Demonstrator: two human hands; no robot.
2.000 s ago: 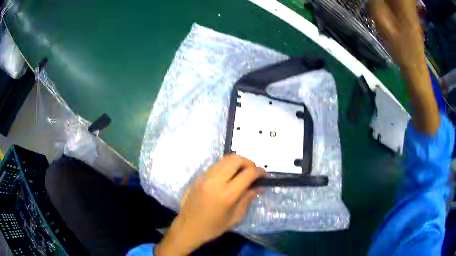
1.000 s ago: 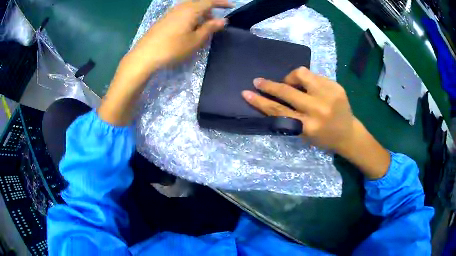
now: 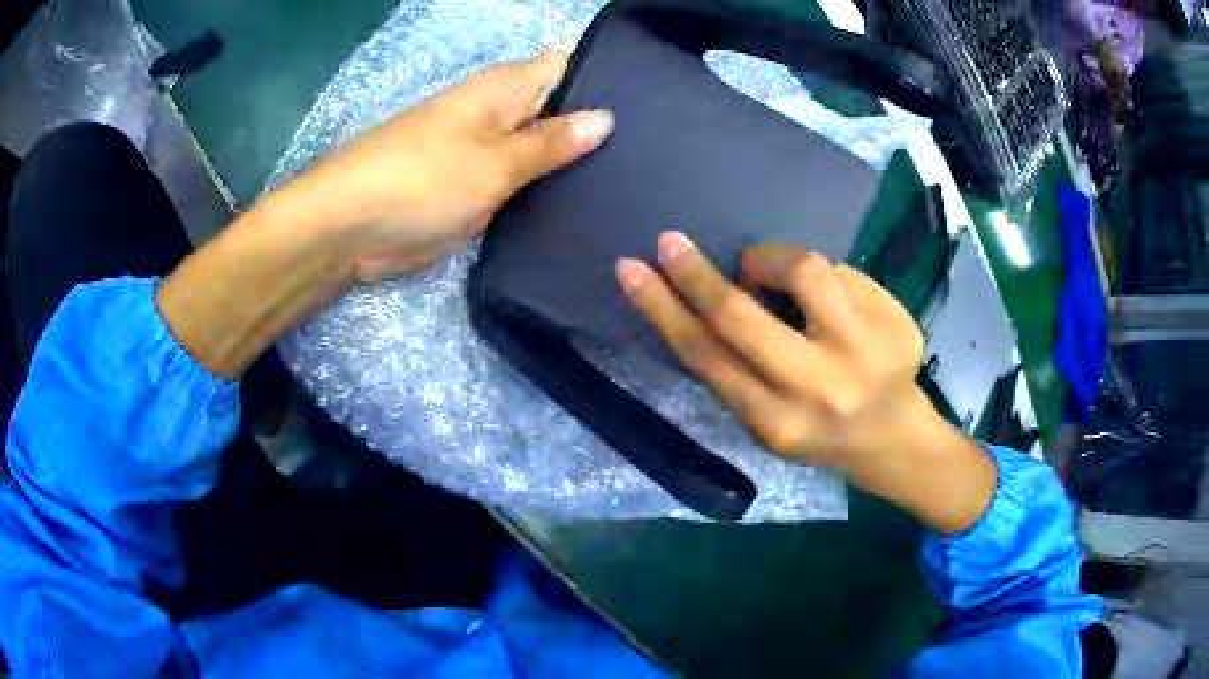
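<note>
The black plastic housing is above the bubble wrap, smooth side up and turned at an angle. One arm of it points to the lower right, the other to the upper right. My left hand grips its left edge, with the thumb on top and the other fingers hidden beneath. My right hand lies on its lower right part, two fingertips on the smooth face and the other fingers bent at the edge. Whatever is under the housing is hidden.
A silver metal plate and black strips lie at the right by the white edge strip. A clear tray with dark parts is beyond the strip at the upper right. A small black piece lies near the left bench edge.
The housing has been turned over from plate side up to smooth side up, then rotated clockwise. My left hand now grips its edge. My right hand came from the upper right onto it.
</note>
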